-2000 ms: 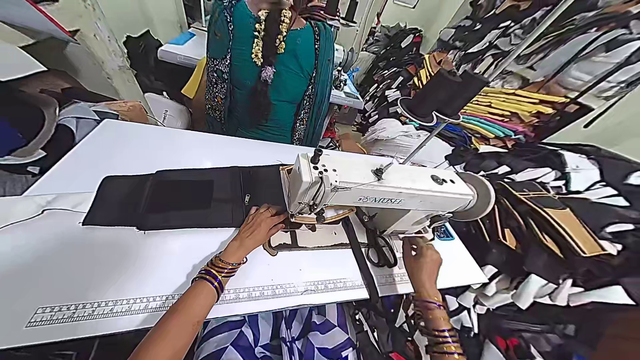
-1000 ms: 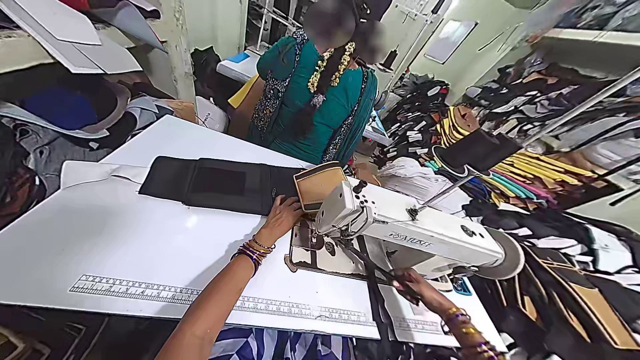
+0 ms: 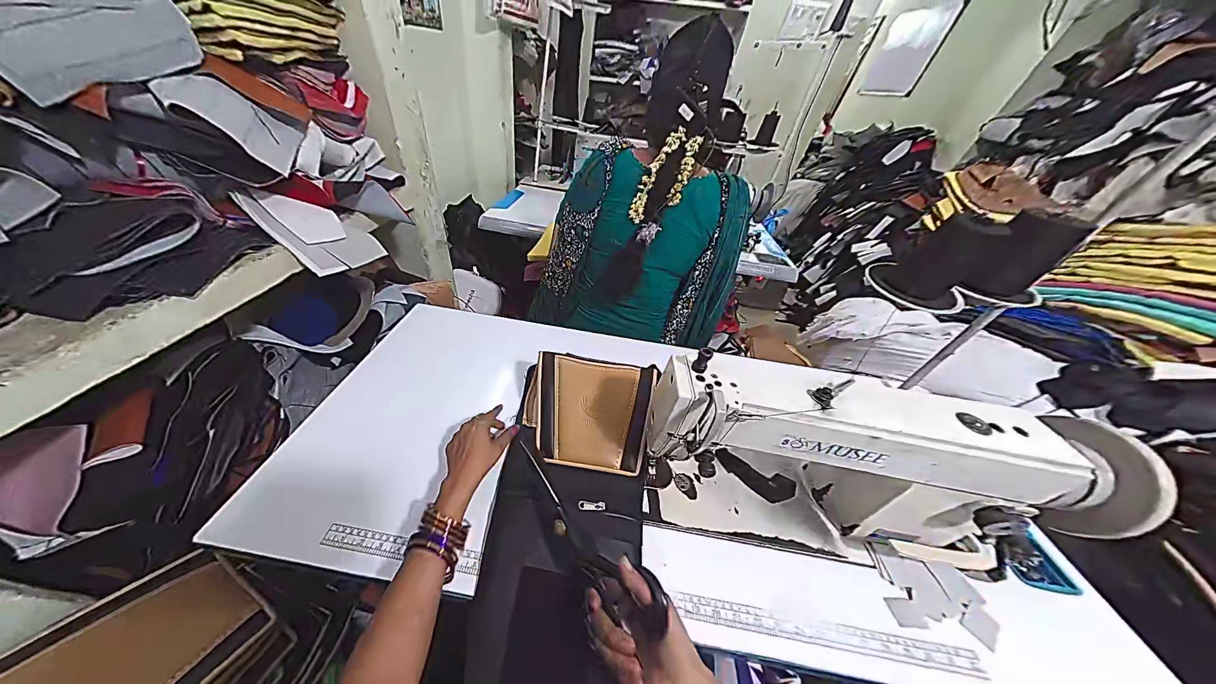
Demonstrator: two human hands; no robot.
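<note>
Black-handled scissors [image 3: 617,594] are in my right hand [image 3: 646,632], their blades slanting up and left over black fabric [image 3: 560,560]. At the fabric's left edge, near the blade tips, is my left hand [image 3: 480,446], thumb and forefinger close together; a fine thread seems to be between them, too thin to be sure. The black piece hangs over the table's front edge and has a zip pull [image 3: 592,505]. A tan stitched panel with dark borders [image 3: 597,413] stands at its far end, beside the head of the white sewing machine [image 3: 788,456].
Printed rulers run along the near edge of the white table [image 3: 380,342]. Grey scraps [image 3: 936,589] and a blue tray [image 3: 1045,570] lie at the right. Ahead, a person in green [image 3: 636,256] sits with their back to me. Piled material [image 3: 190,190] fills shelves at left.
The black piece lay leftward across the table and now extends toward me. The scissors, earlier by the machine, are over it in my right hand. The view has turned left.
</note>
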